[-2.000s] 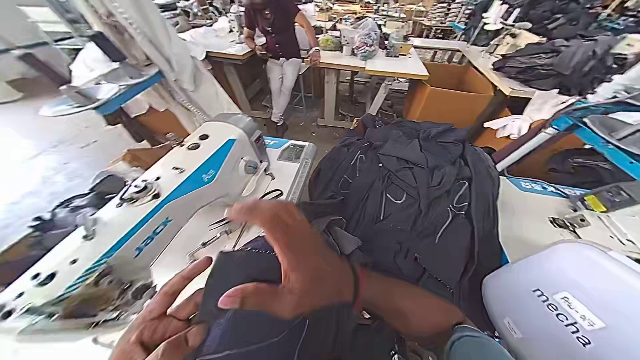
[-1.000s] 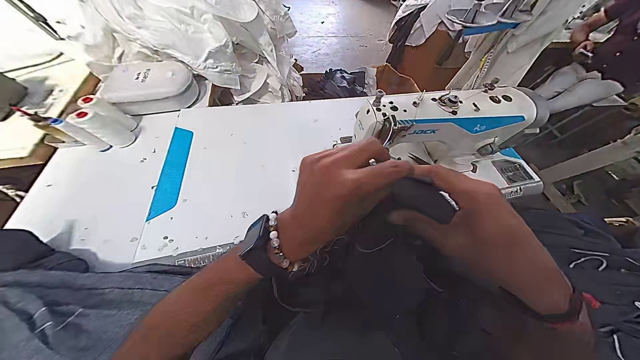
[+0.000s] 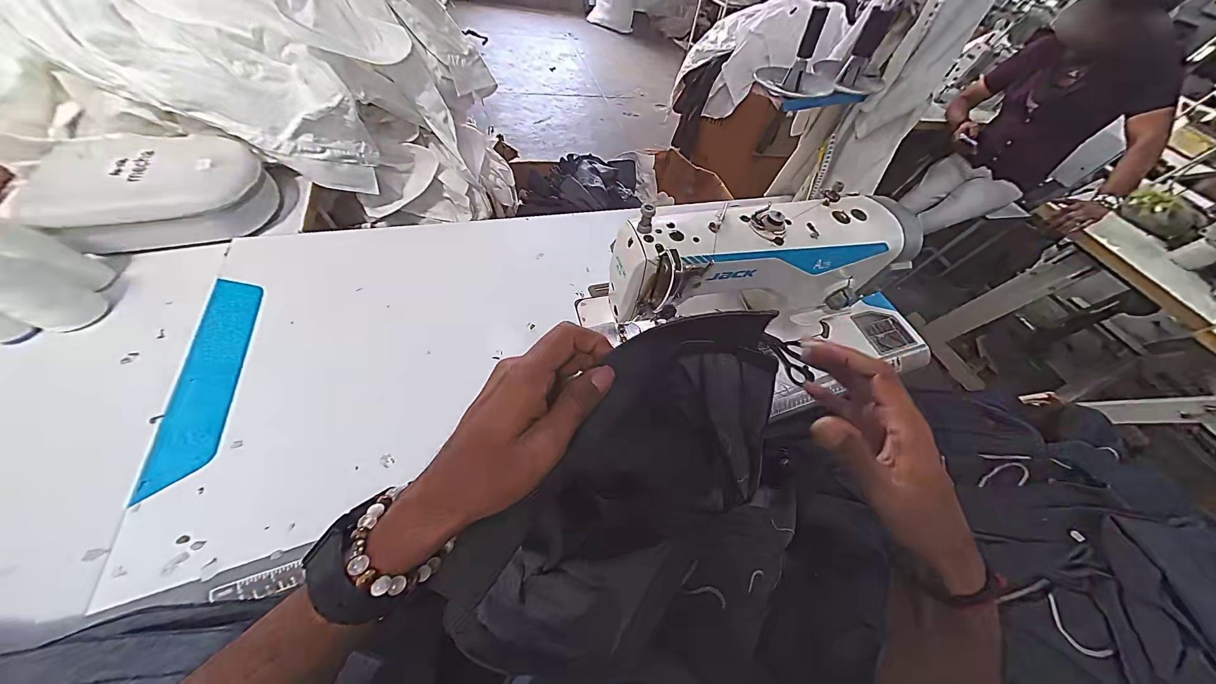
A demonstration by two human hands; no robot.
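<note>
A dark navy garment (image 3: 655, 456) lies over the front edge of the table, its upper edge against the needle area of a white and blue Jack sewing machine (image 3: 760, 252). My left hand (image 3: 513, 432) pinches that edge between thumb and fingers, left of the needle area. To the right of the cloth, my right hand (image 3: 883, 446) is raised with its fingers apart and holds nothing. Black-handled scissors (image 3: 794, 363) lie on the machine bed, just beyond my right fingertips. The needle and presser foot are hidden behind the machine head and cloth.
White thread cones (image 3: 47, 275) and a pale plastic case (image 3: 142, 185) are at the left. White fabric (image 3: 275, 85) is heaped behind the table (image 3: 408, 323). More dark garments with cords (image 3: 1064, 532) lie at the right. A person (image 3: 1073, 114) is at another table, back right.
One second ago both hands were together on the dark cloth near the machine. My right hand has let go and moved right, while my left still grips the edge. The view has swung strongly since two seconds ago.
</note>
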